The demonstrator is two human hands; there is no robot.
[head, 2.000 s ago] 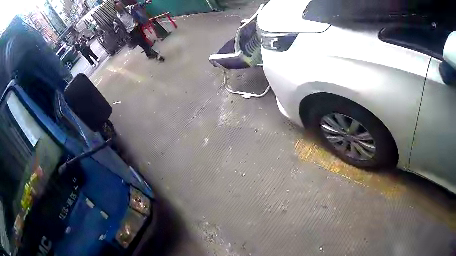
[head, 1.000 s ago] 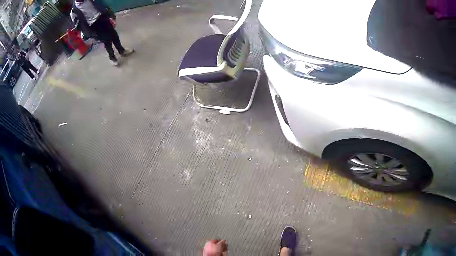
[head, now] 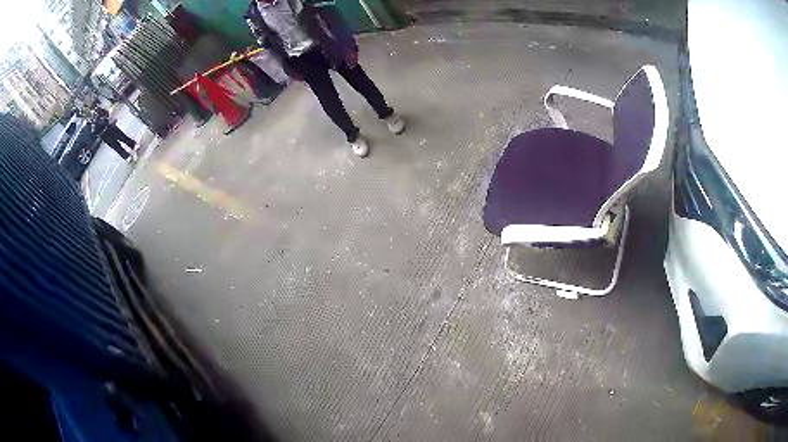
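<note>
Neither of my hands is in view. Nearest in front of me is a chair (head: pixel 553 181) with a purple seat and back and a white frame and arms. It stands upright on the concrete ground, just left of a white car (head: pixel 734 319). No cart or cloth shows.
A blue vehicle (head: pixel 60 250) with a ribbed side runs along the left edge. A person (head: pixel 324 69) in dark trousers stands ahead. Behind, a yellow pole (head: pixel 226 65) lies by red cones (head: pixel 226 104) and a green wall (head: pixel 259 15). Another person (head: pixel 112 134) is farther left.
The view has moved forward, so the chair and the standing person look larger. The car has shifted right. A small part of a hand and a shoe at the bottom edge have gone out of view.
</note>
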